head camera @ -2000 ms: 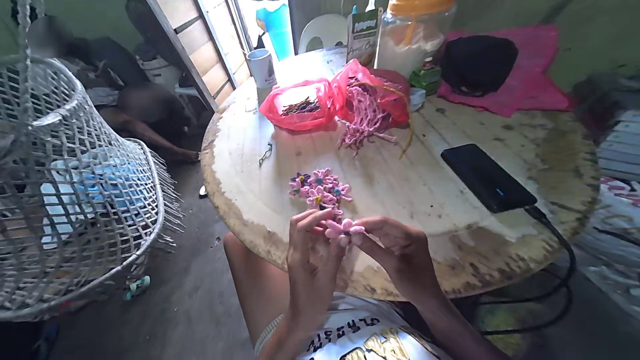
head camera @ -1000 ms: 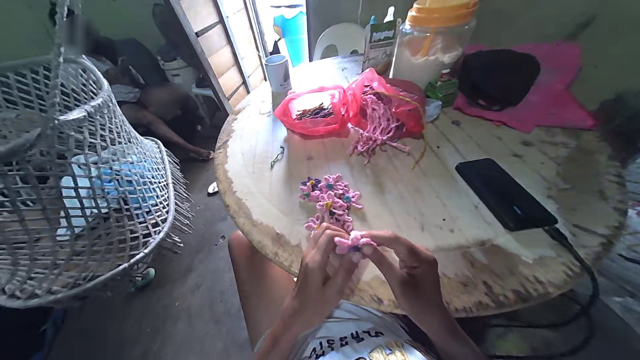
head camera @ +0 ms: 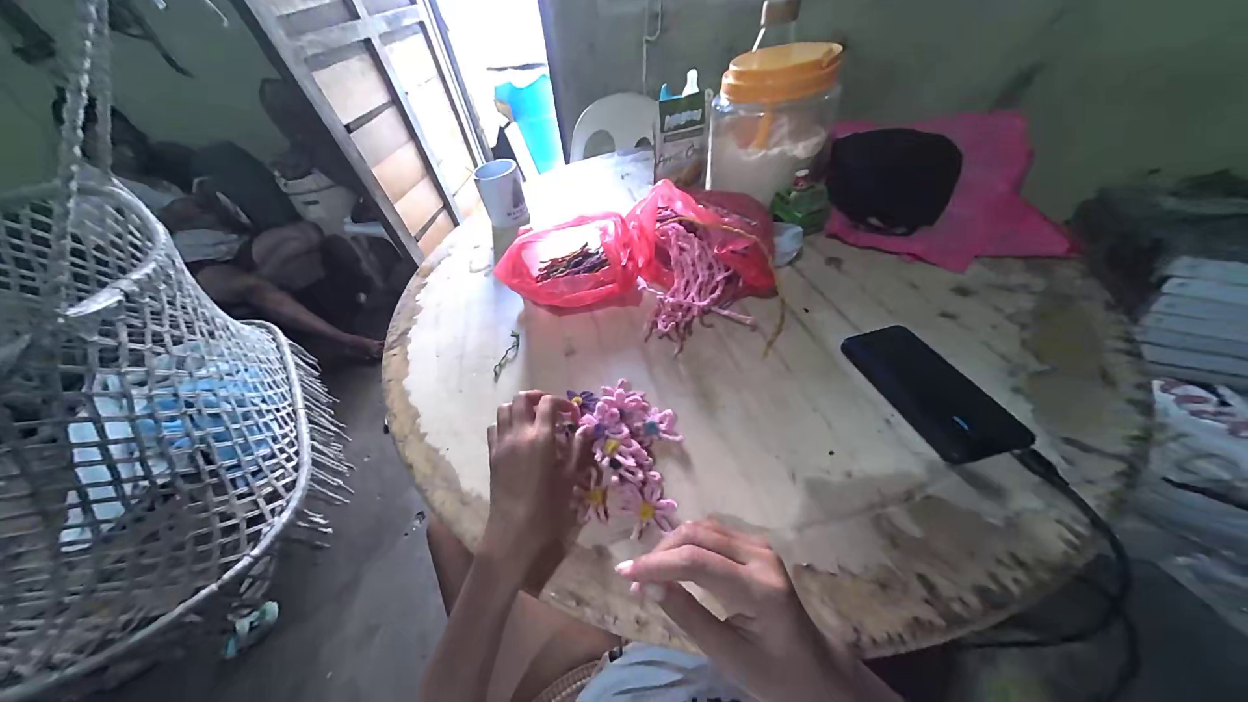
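Several small pink flowers (head camera: pixel 624 444), some with yellow or blue centres, lie in a cluster on the round wooden table (head camera: pixel 751 429). My left hand (head camera: pixel 534 468) is at the cluster's left side, fingers curled down by the flowers; whether it holds one is hidden. Below the cluster, near the table's front edge, my right hand (head camera: pixel 717 585) is raised with thumb and index finger close together; no flower shows in it. Farther back, pink fuzzy stems (head camera: pixel 687 283) spill from a red plastic bag (head camera: pixel 746 229). Beside it, another red bag (head camera: pixel 575 288) holds dark thin stems (head camera: pixel 575 261).
A black power bank or phone (head camera: pixel 936 395) with a cable lies at right. Behind stand a mug (head camera: pixel 502 193), a plastic jar with an orange lid (head camera: pixel 775 127) and a black cap (head camera: pixel 892 180). A hanging woven chair (head camera: pixel 166 429) is at left; a person's arm (head camera: pixel 302 317) shows beyond it.
Both hands were together around a pink flower; now they are apart. My left hand has moved up to the cluster, and my right hand is lower, without the flower.
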